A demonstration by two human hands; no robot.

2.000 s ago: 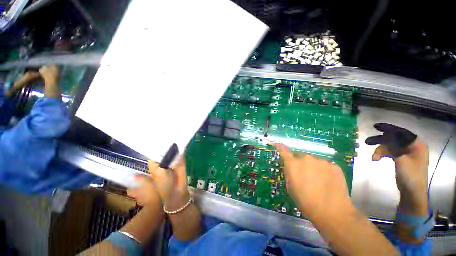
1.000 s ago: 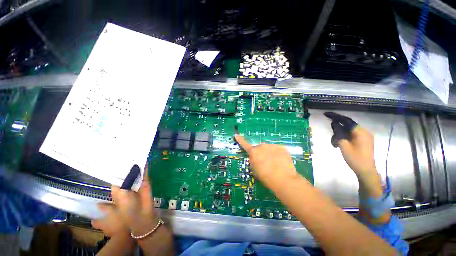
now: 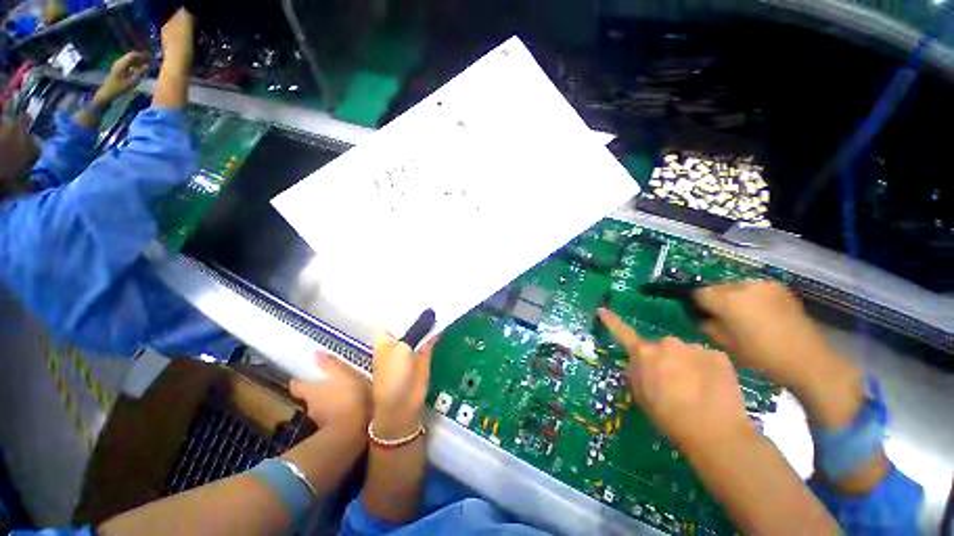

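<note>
My left hand (image 3: 400, 382), with a beaded bracelet and a black finger cot, grips the lower corner of a large white instruction sheet (image 3: 450, 199). The sheet is tilted over the line and covers part of the green circuit board (image 3: 492, 366). My right hand (image 3: 748, 319), with black finger cots and a blue wrist strap, is over the board's far right part. Its fingers point left, and no held part shows. Another person's bare hand (image 3: 680, 387) points at the board beside it. Grey-topped blocks (image 3: 528, 304) stand on the board, partly under the sheet.
Another bare hand (image 3: 337, 393) with a silver band is beside my left wrist. A worker in blue sleeves (image 3: 84, 262) is at the left. Pale small components (image 3: 711, 186) are piled behind the board. A carton (image 3: 136, 445) with a black tray (image 3: 225, 445) is at lower left. A metal rail (image 3: 481, 461) runs along the near side.
The view has turned, bringing the left worker and carton back in. My right hand has moved left from above the bare metal to above the board. My left hand still holds the sheet, now angled differently.
</note>
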